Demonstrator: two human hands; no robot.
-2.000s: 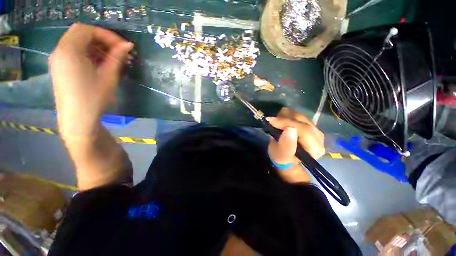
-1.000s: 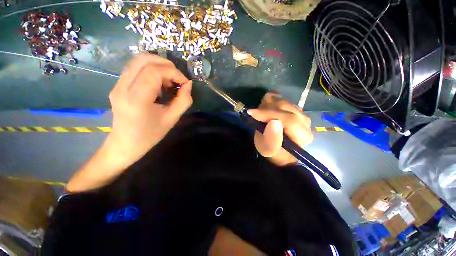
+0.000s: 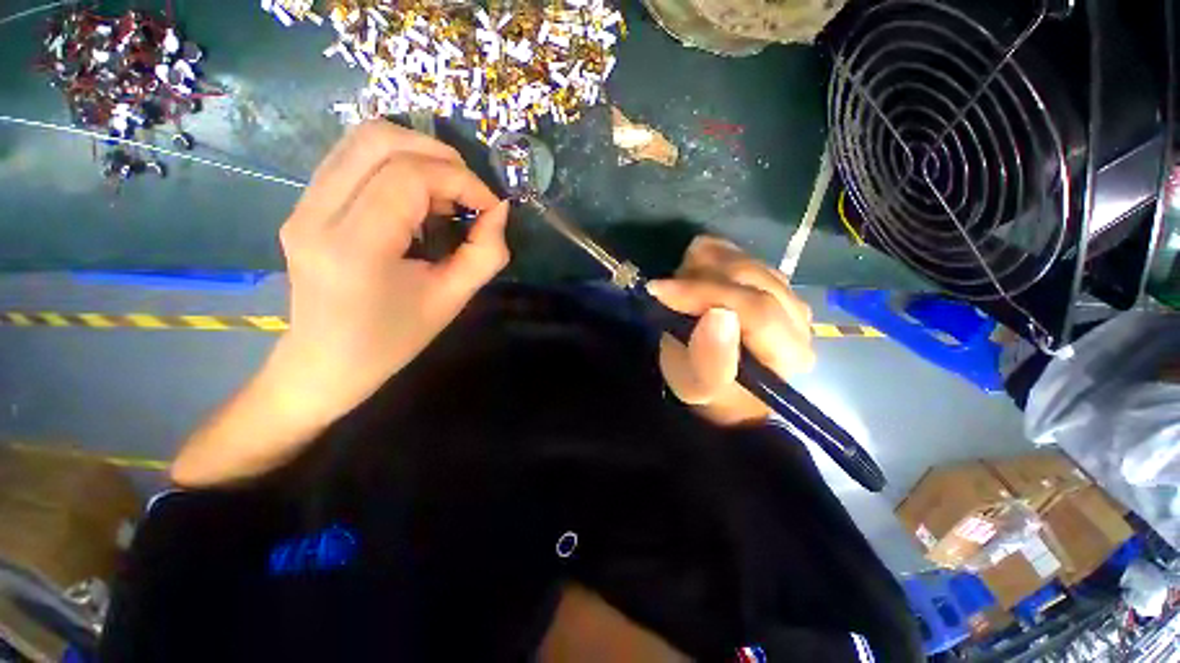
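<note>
My right hand (image 3: 731, 324) holds the black handle of the soldering iron (image 3: 789, 402), its metal barrel pointing up and left. The iron's tip is at the small round clear disc (image 3: 523, 166), beside my left fingertips. My left hand (image 3: 388, 246) pinches a tiny part between thumb and forefinger; the fingers mostly hide it, and only a dark bit shows. The pile of white-and-gold components (image 3: 472, 58) lies above the disc. The pile of dark red-black components (image 3: 123, 78) lies at the upper left.
Solder wire (image 3: 155, 152) runs from the left edge to behind my left hand. A brown scrap (image 3: 643, 137) lies right of the disc. The round tan tub (image 3: 744, 20) is cut off at the top. The black fan (image 3: 925, 156) stands at the right, near a person's grey sleeve (image 3: 1113, 402).
My left hand has come from the upper left to the iron's tip, pinching a tiny part. The view has shifted, bringing the dark pile into sight. My right hand keeps holding the iron.
</note>
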